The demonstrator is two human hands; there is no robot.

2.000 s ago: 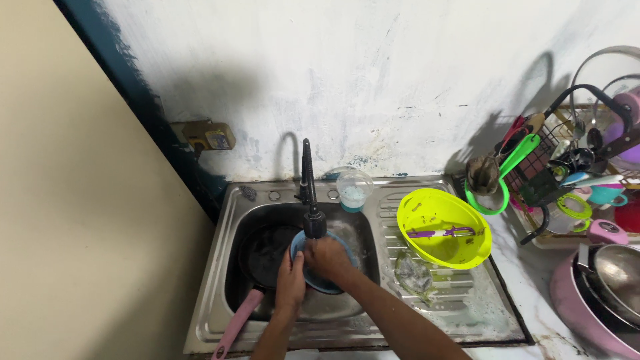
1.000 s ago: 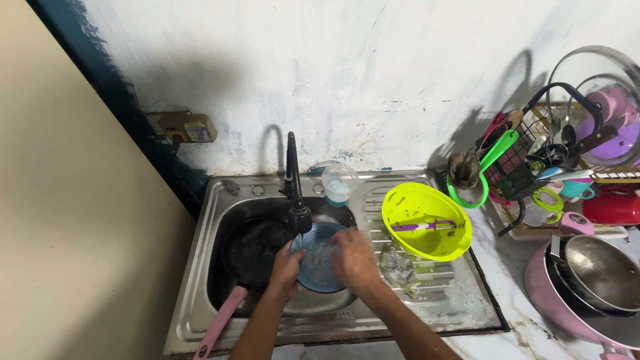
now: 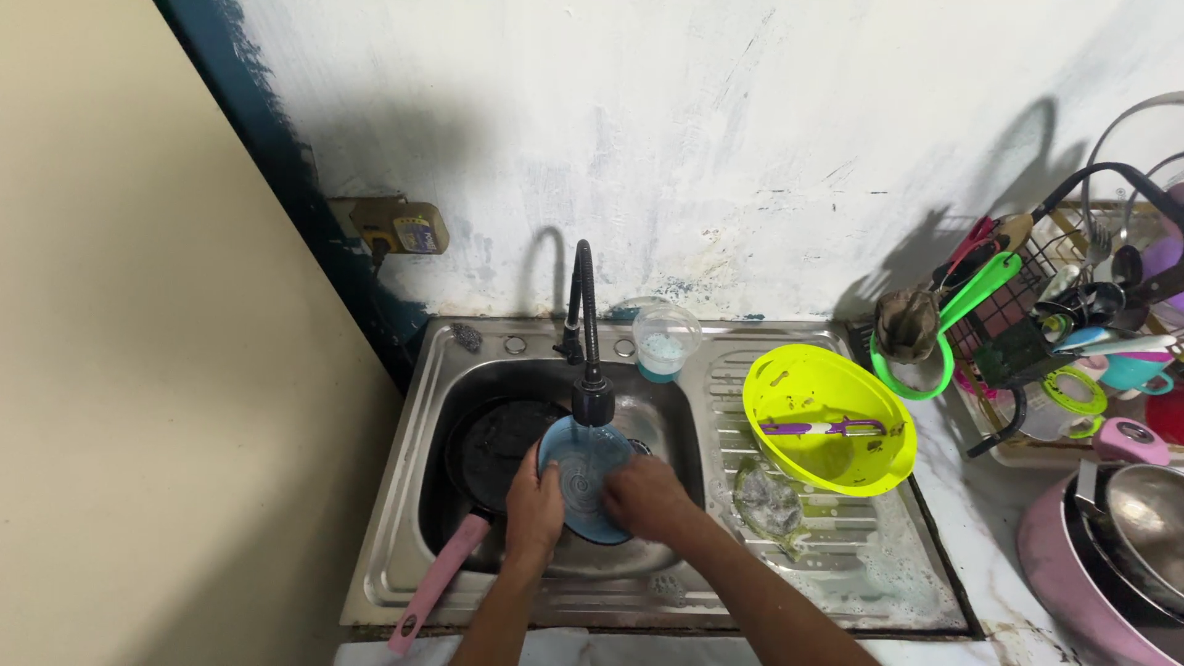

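Over the steel sink basin, my left hand [image 3: 535, 507] grips the left rim of a blue bowl [image 3: 583, 472], tilted under the black flexible faucet [image 3: 593, 398]. Water runs from the spout into it. My right hand [image 3: 647, 499], slightly blurred, is at the bowl's right inner side; its fingers are partly hidden, so whether it grips the rim is unclear. A dark frying pan [image 3: 499, 453] with a pink handle [image 3: 439, 583] lies in the basin's left part, behind my left hand.
On the drainboard right of the basin are a yellow-green plastic basin [image 3: 823, 462] holding a purple-handled peeler [image 3: 814, 428] and a soapy scrubbing net [image 3: 768, 499]. A clear tub [image 3: 665, 342] stands behind the sink. Farther right are a loaded dish rack [image 3: 1027, 435] and pink pot [image 3: 1054, 555].
The bowl's inside faces the camera more than two seconds ago, when my hands covered much of it. My right hand has moved from near the spout to the bowl's right side.
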